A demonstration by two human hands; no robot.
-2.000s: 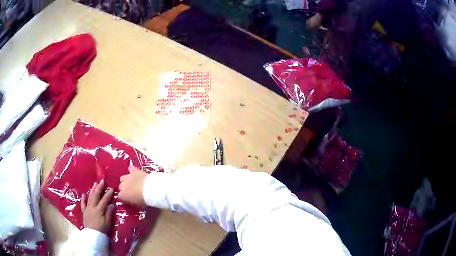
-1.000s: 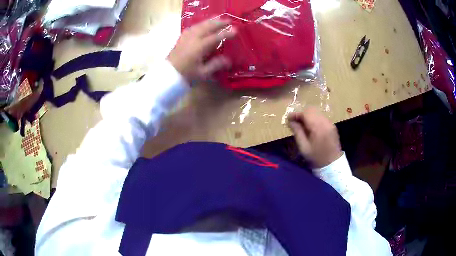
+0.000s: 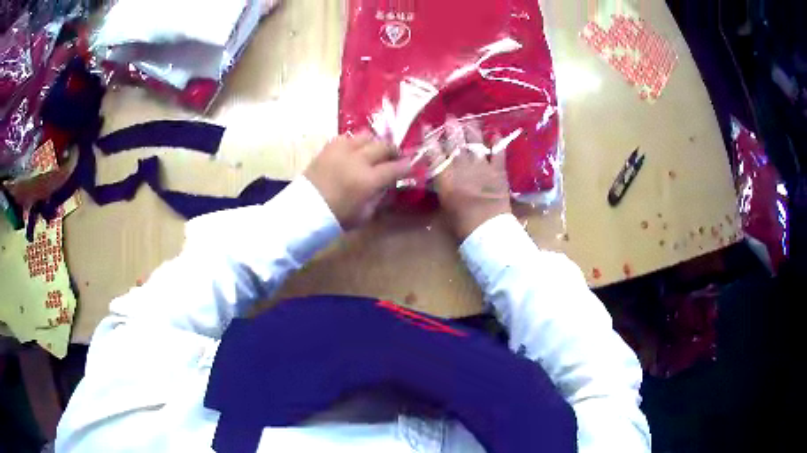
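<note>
A red bagged garment [image 3: 451, 75] lies flat in front of me in a clear, glossy bag with white print near its top left. My left hand [image 3: 358, 177] is at its near edge, with bent fingers pinching the clear film. My right hand [image 3: 473, 181] lies at the near edge too, just right of my left hand. Its fingers are stretched onto the red packet, and shiny film seems to cover them. Glare partly hides the fingertips of both hands.
Thread snips [image 3: 626, 178] and an orange-dotted sticker sheet [image 3: 630, 55] lie right of the packet. Dark fabric strips [image 3: 161, 134] and torn yellow sticker sheets [image 3: 40, 283] lie left. White packets [image 3: 168, 35] are at the back left. Loose dots lie near the right edge.
My right hand has moved up and left from the table's front edge onto the packet. My left hand has come down to its near edge. The view has shifted slightly.
</note>
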